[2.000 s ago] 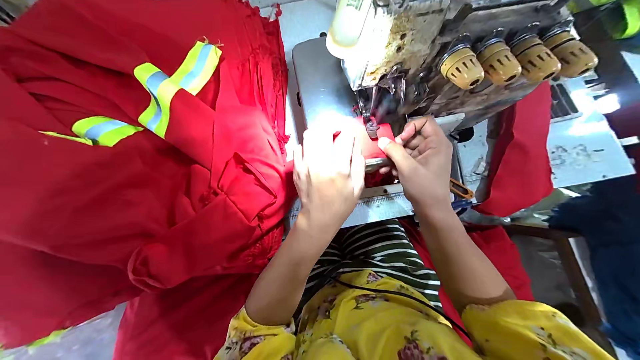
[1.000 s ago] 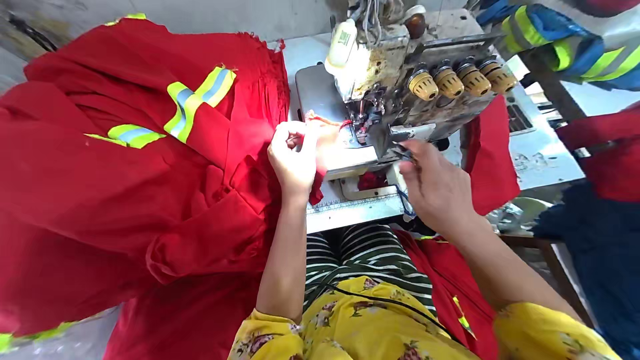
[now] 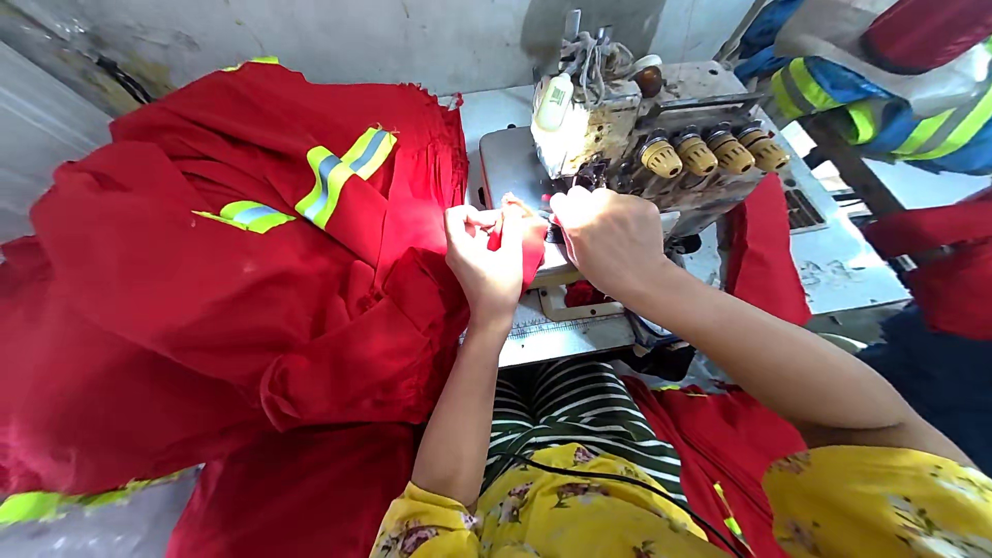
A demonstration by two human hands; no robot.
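A small red fabric piece point(image 3: 532, 252) is pinched in my left hand point(image 3: 488, 260), just left of the sewing head of an overlock machine point(image 3: 604, 128). My right hand point(image 3: 612, 232) is at the needle area, its fingers closed near the presser foot; its back hides whatever is between the fingertips. Bright lamp light falls on both hands. Several yellowish tension knobs point(image 3: 696, 155) stand on the machine's front. A large heap of red garments point(image 3: 310, 310) with yellow-and-silver reflective tape point(image 3: 329, 186) lies to the left of my left hand.
Another red cloth piece point(image 3: 763, 248) lies right of the machine. A metal ruler strip point(image 3: 570, 325) runs along the table's front edge. Red cloth point(image 3: 721, 442) lies beside my lap. Blue garments with reflective bands point(image 3: 922, 124) are stacked at the upper right. A wall stands behind.
Two seconds ago both hands were together on red fabric at the needle. One second ago my right hand held what look like scissors or snips to the right; it has since moved left to the needle area.
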